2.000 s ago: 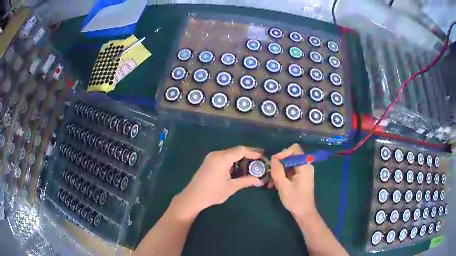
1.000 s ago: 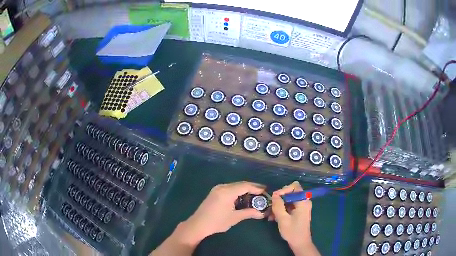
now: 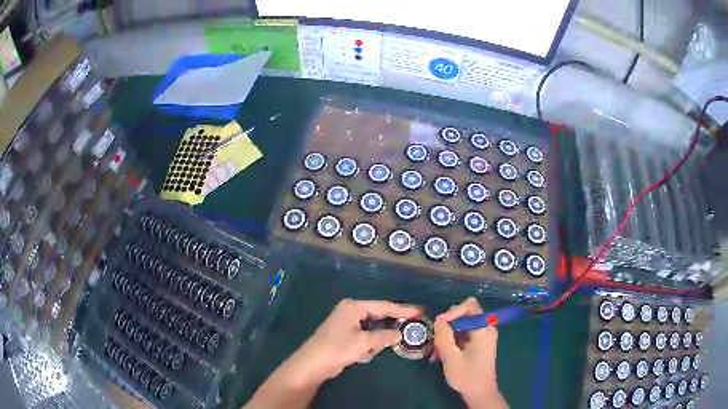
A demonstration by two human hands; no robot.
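Observation:
A small round speaker driver [image 3: 414,334] with a ringed face lies over a wider metal ring [image 3: 415,351] low in the middle of the view. My left hand [image 3: 351,339] holds the driver from its left side, with fingertips at its edge. My right hand [image 3: 467,351] holds a blue pen-like test probe [image 3: 479,321] with a red dot. The probe's tip is at the driver's right edge, partly hidden by my fingers. A red lead [image 3: 611,236] runs from the probe off to the right.
A center tray [image 3: 359,132] holds rows of face-up drivers. A left tray [image 3: 255,275] holds edge-on drivers. A right tray [image 3: 595,351] holds more. Also there: a yellow dot sheet [image 3: 247,152], a blue bin [image 3: 168,104], clear trays [image 3: 638,184] and a tilted tray stack [image 3: 48,184].
The view has tilted up, bringing the bright screen and sheets in. My left fingers have shifted on the driver, and more of the metal ring shows beneath it. The probe stays at the right edge.

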